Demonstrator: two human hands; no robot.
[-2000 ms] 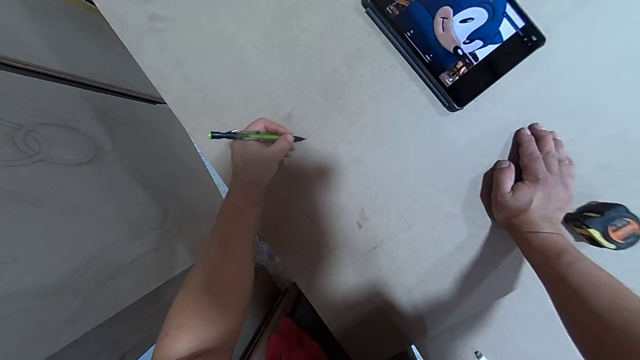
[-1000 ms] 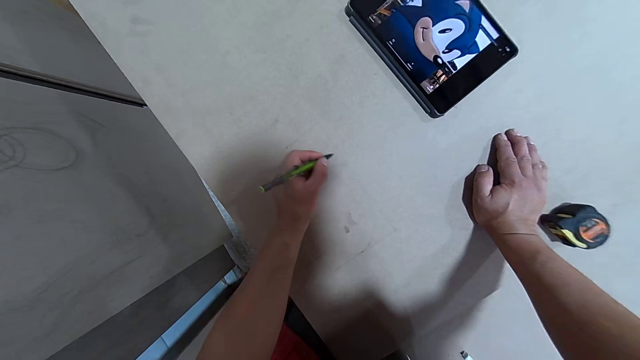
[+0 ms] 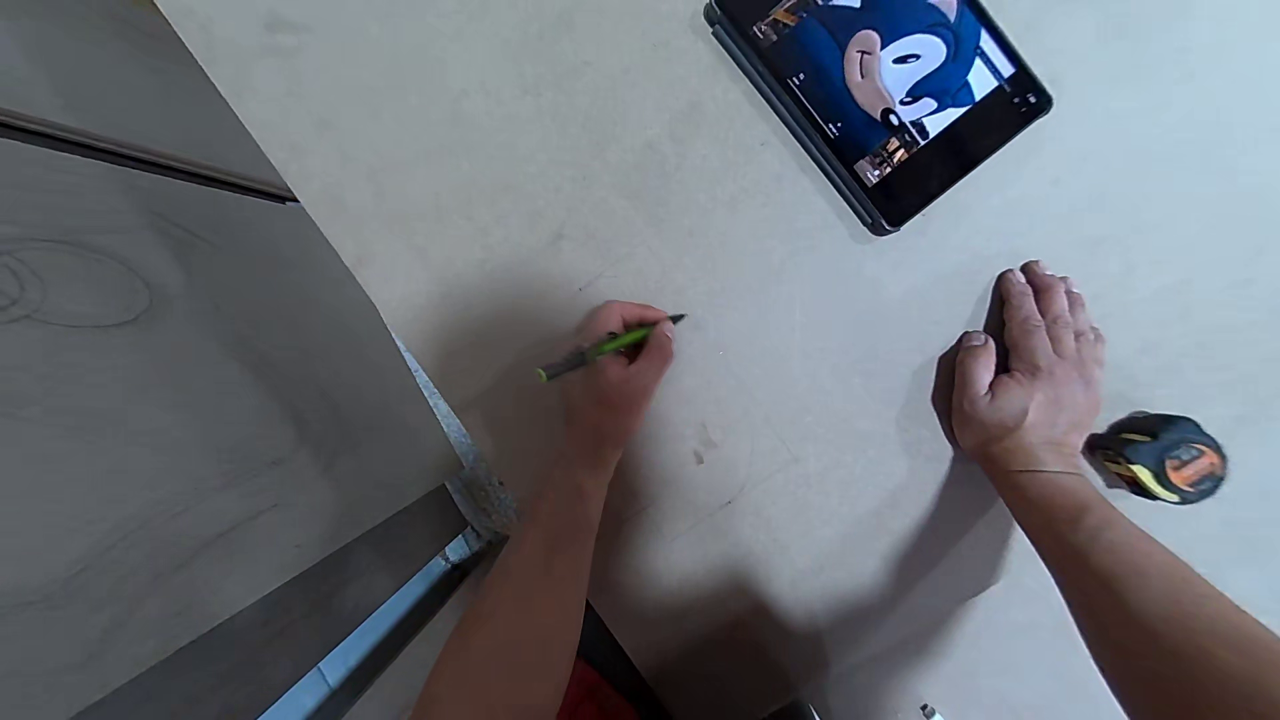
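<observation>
My left hand grips a green and dark mechanical pencil or pen, its dark tip pointing right, at or just above a pale, flat board. A few faint lines mark the board near that hand. My right hand lies palm down on the board at the right, holding nothing, its thumb apart from the fingers. A tablet in a dark case lies above, between the hands; its screen shows a blue cartoon hedgehog figure.
A black and yellow tape measure stands beside my right wrist. At the left, a grey panel bears sketched ovals, with a metal edge strip by its right corner. A small object shows at the bottom edge.
My left hand has moved right and down across the board, still holding the pencil or pen. My right hand stays flat beside the tape measure.
</observation>
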